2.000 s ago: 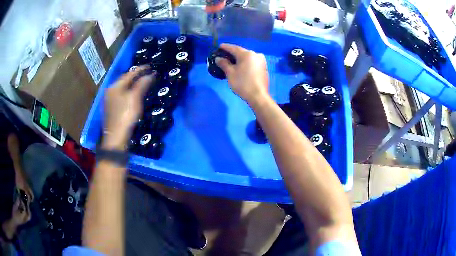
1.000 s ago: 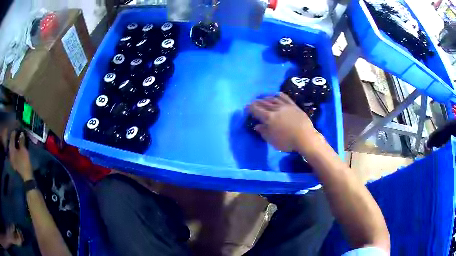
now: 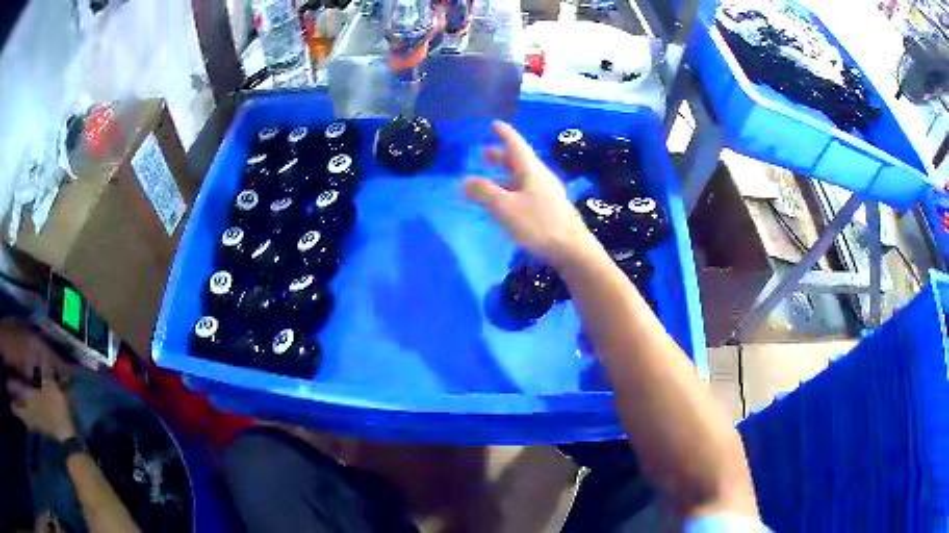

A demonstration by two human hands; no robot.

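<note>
My right hand is above the middle of the blue plastic tote, empty, fingers apart, to the right of a glossy black ball. That ball sits at the tote's far edge below the pneumatic head. My left hand, with a dark wristband, is at the far left over the dark round tub; it is dim and small, and whether it holds anything is unclear. Rows of 8-balls fill the tote's left side. Loose 8-balls lie at its right, one nearer the middle.
A carton and a digital scale are left of the tote. The round tub is at lower left. A side tote stands on a metal frame at right. Stacked blue totes are at lower right.
My right hand has moved from the loose balls at right up toward the far edge and opened. My left hand has gone from the rows to the tub area. The view has tilted slightly up.
</note>
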